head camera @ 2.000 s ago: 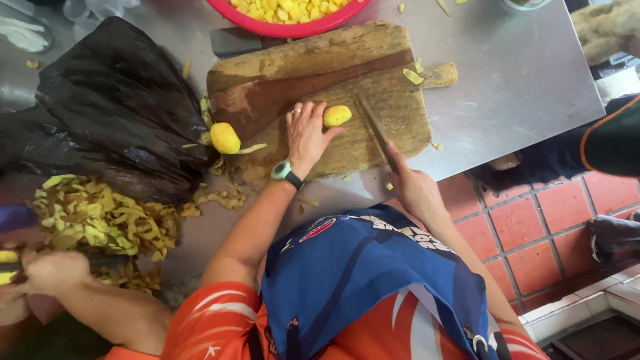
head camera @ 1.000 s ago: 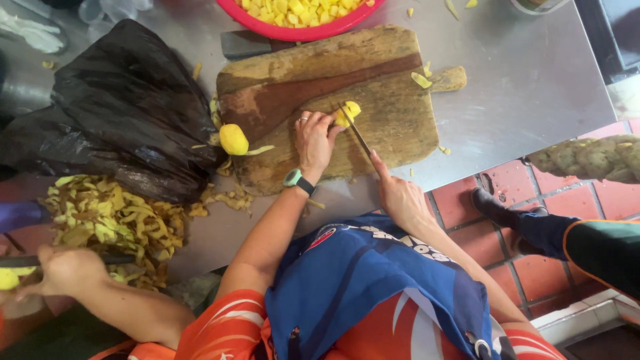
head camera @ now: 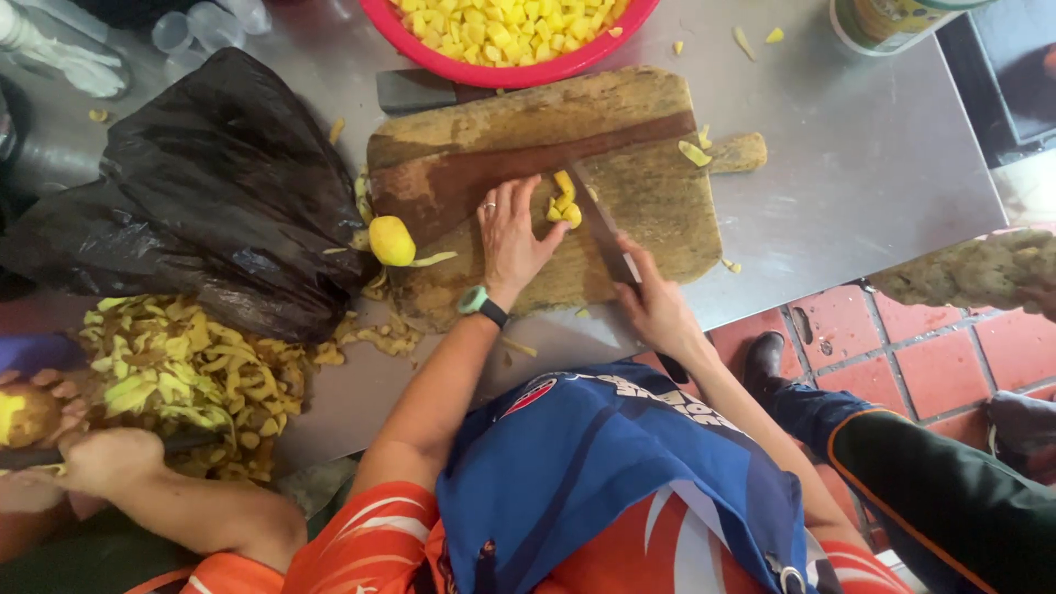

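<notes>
On the wooden cutting board [head camera: 652, 239] lie cut pieces of peeled potato [head camera: 564, 202]. My left hand [head camera: 513, 239] rests just left of them, fingers spread and thumb at their lower edge; it wears a ring and a wristwatch. My right hand [head camera: 660, 309] grips a kitchen knife [head camera: 609, 231], its blade slanting across the board right of the pieces. A whole peeled potato [head camera: 392, 241] sits at the board's left edge beside a strip of peel. Past the board's far side stands a red basin [head camera: 495, 78] of diced potato [head camera: 503, 29].
A black plastic bag [head camera: 223, 190] and a heap of peelings [head camera: 190, 371] lie to the left. A co-worker's hands peel a potato [head camera: 25, 417] at lower left. A grey block [head camera: 415, 91] touches the board's far side. Another person's leg [head camera: 949, 487] is at right.
The potato, whole under my left hand at first, is now in pieces. My left hand has opened beside them, and the knife has moved off to their right.
</notes>
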